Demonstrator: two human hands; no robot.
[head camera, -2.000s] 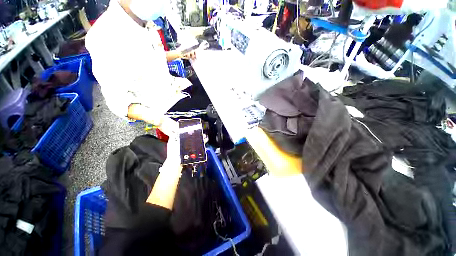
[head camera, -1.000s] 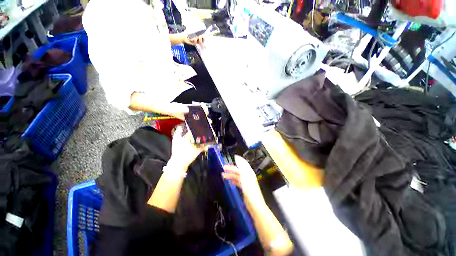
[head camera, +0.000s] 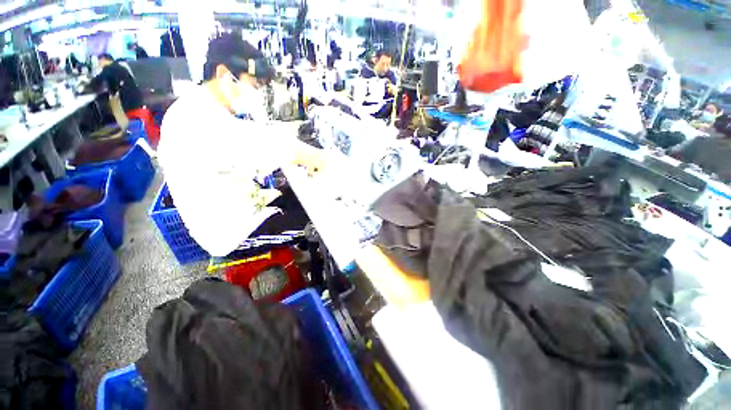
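Observation:
Neither of my hands is in the picture, and no phone shows. Dark, slightly mottled garments (head camera: 513, 296) lie heaped over the white machine table (head camera: 437, 360) on the right. A tan patch (head camera: 393, 276) lies on the table at the left edge of the heap. The white machine head (head camera: 365, 152), with its round handwheel, stands behind the heap. More dark cloth (head camera: 220, 352) is piled in a blue crate (head camera: 337, 352) below and left of the table.
A person in white (head camera: 212, 168) with a dark cap and mask is beyond the crate, left of the machine. A red bin (head camera: 268, 276) stands on the floor between. Blue crates (head camera: 72, 280) with cloth line the left. A white cord (head camera: 525, 240) crosses the heap.
The view has tilted up, showing more of the room. My hands and the lit phone have gone out of view. The other person's arm no longer reaches toward the phone's earlier place.

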